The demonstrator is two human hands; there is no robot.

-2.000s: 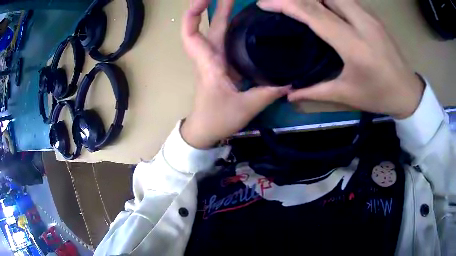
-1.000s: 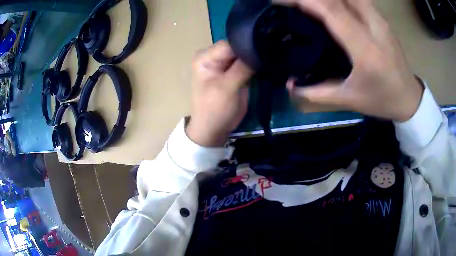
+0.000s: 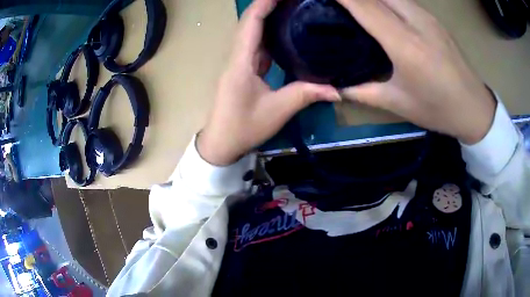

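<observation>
A black ear cup (image 3: 331, 43) of a headphone is held between both hands near the top of the view. My left hand (image 3: 247, 101) is curled round its left side, thumb along the lower edge. My right hand (image 3: 415, 72) is round its right side, the two thumb tips meeting below the cup. A dark headband (image 3: 299, 142) hangs down from the cup toward the black shirt and is hard to see against it. The far edge of the cup is partly cut off or hidden by the fingers.
Several black headphones (image 3: 119, 125) lie at the left on a tan cardboard sheet (image 3: 186, 87) over a green-blue mat (image 3: 38, 133). Black parts (image 3: 508, 17) lie at the upper right. The bench edge (image 3: 372, 141) runs just below my hands. A brown carton (image 3: 125, 226) stands below the bench at left.
My left hand first closed low beside the cup, then opened and went back round its left side. The cup has turned and moved slightly up. My right hand stays on it.
</observation>
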